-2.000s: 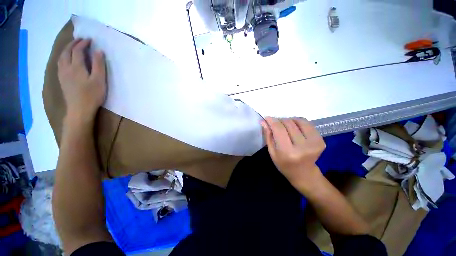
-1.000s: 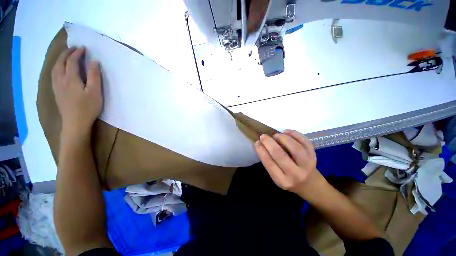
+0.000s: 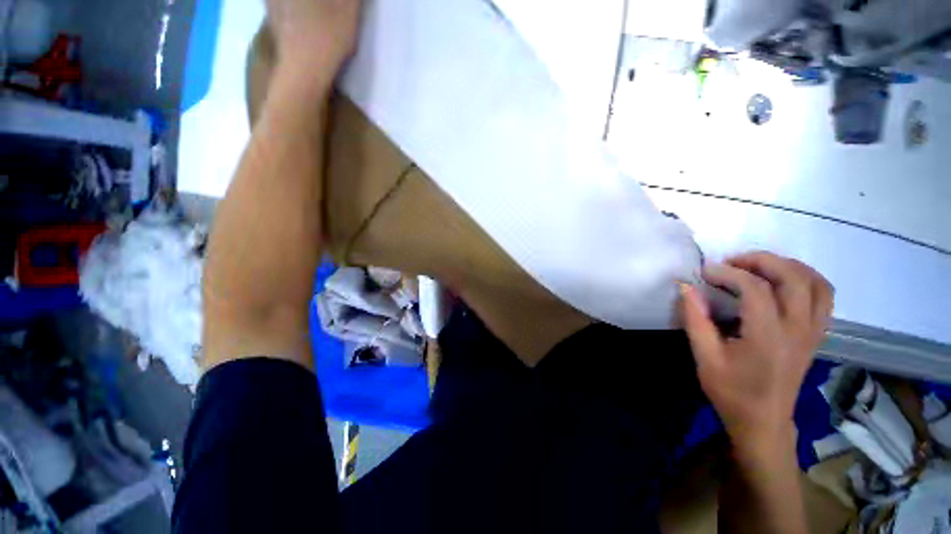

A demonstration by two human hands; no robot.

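A pale facing piece (image 3: 501, 146) lies over a brown garment panel (image 3: 417, 224), whose curved lower part and dark seam line show below it. My left hand (image 3: 318, 26) is at the top edge of the picture over the left end of the pieces; its fingers are cut off. My right hand (image 3: 766, 334) pinches the right end of the pale piece at the table's front edge. Whether brown cloth is also between these fingers is hidden.
The sewing machine head (image 3: 782, 31) and a grey round part (image 3: 860, 104) are at top right. A blue bin (image 3: 365, 396) holds pale pieces (image 3: 370, 313) below the table. Pale bundles (image 3: 876, 428) lie at lower right. A white fluffy heap (image 3: 151, 282) is at left.
The view has shifted, so the machine and cloth appear further right and my left hand runs off the top. My right fingers still hold the cloth's right end; the brown underside there no longer shows.
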